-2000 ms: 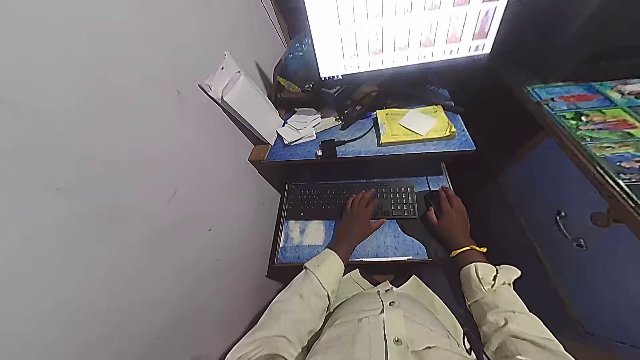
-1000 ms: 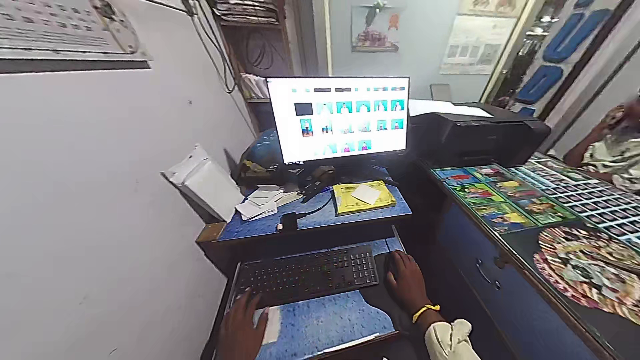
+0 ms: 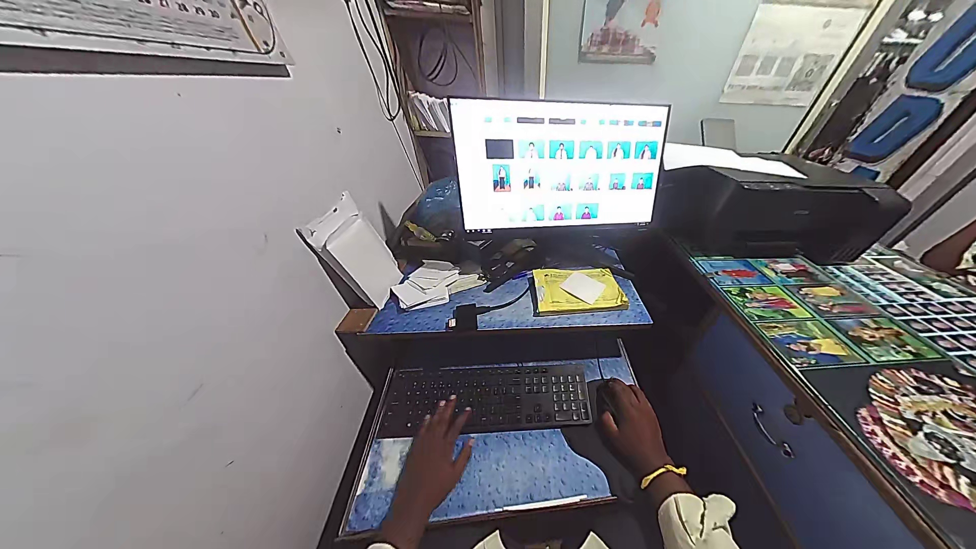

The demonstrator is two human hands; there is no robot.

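Observation:
A black computer keyboard [image 3: 488, 396] lies on a blue-topped pull-out tray. My left hand [image 3: 438, 450] rests at its lower edge, fingers spread, the fingertips over the front keys and nothing held. To the right of the keyboard, my right hand [image 3: 631, 427] covers a black computer mouse [image 3: 606, 393], of which only a part shows; its cable runs back up the tray. A yellow band circles my right wrist. Behind the tray, a monitor [image 3: 560, 168] stands lit, with rows of small picture thumbnails.
On the desk shelf are a yellow packet [image 3: 545, 293] with a white card [image 3: 583, 287], loose papers [image 3: 425, 286], a black connector [image 3: 463, 316] and a white box [image 3: 362, 252]. A black printer [image 3: 801, 206] and photo prints [image 3: 808, 301] occupy the right counter. Someone's arm [image 3: 951, 248] shows at the right edge.
The view has tilted up since the oldest frame. My left hand, at the keyboard's left end a second ago, is now farther right at its front edge. The right hand stays on the mouse.

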